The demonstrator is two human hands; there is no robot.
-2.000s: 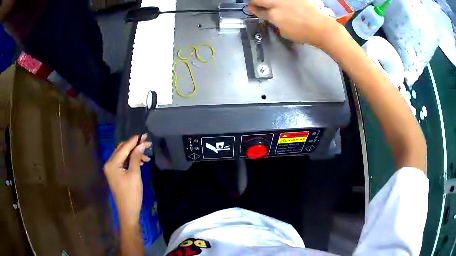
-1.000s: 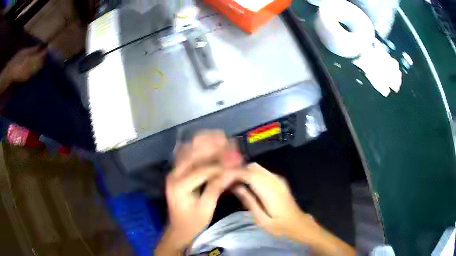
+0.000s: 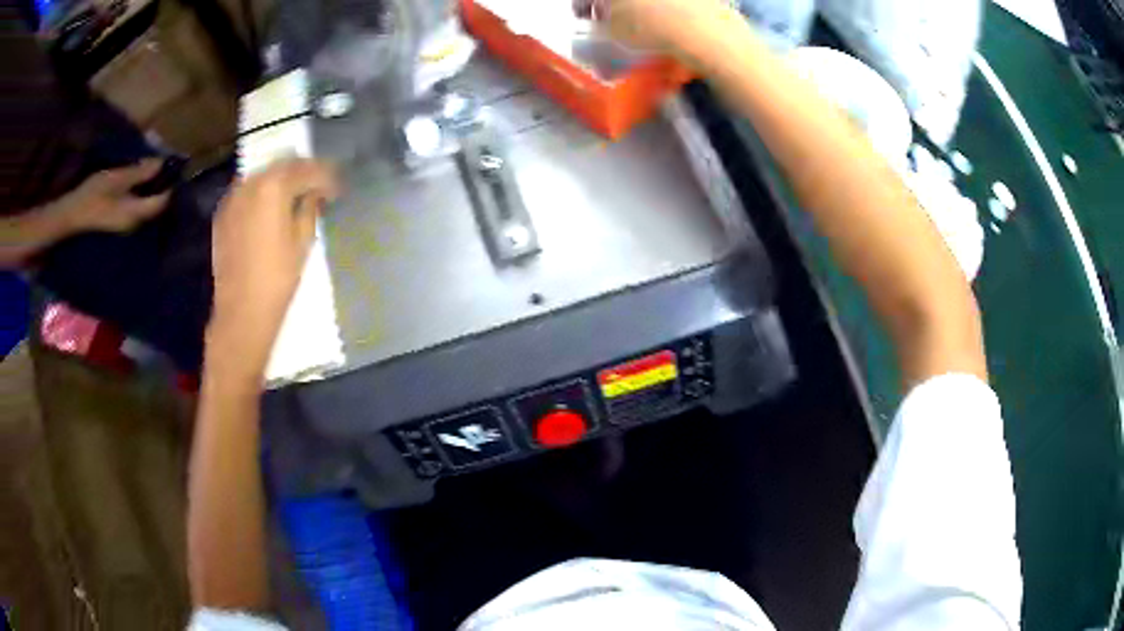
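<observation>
My left hand [image 3: 265, 228] is over the white strip [image 3: 302, 327] on the machine table's left side, fingers bent; blur hides whether it holds anything. A thin dark shaft crosses the strip above it, with a pale disc [image 3: 333, 105] at its right end. My right hand [image 3: 659, 25] is at the orange-red box [image 3: 592, 96], fingertips near the top edge of the picture; what they touch is unclear. The clear fixture [image 3: 431, 133] is blurred, above the slotted clamp bar [image 3: 499, 203].
Another person's hand [image 3: 111, 197] is at the left, by a black handle [image 3: 160, 179]. The control panel [image 3: 555, 413] with its red button faces me. A blue crate [image 3: 327, 555] is below left. White pieces [image 3: 1001, 197] and plastic bags [image 3: 918, 49] lie on the green surface at right.
My hands were together before the panel; the left has moved up-left to the strip, the right up to the box. The other person's hand has moved right.
</observation>
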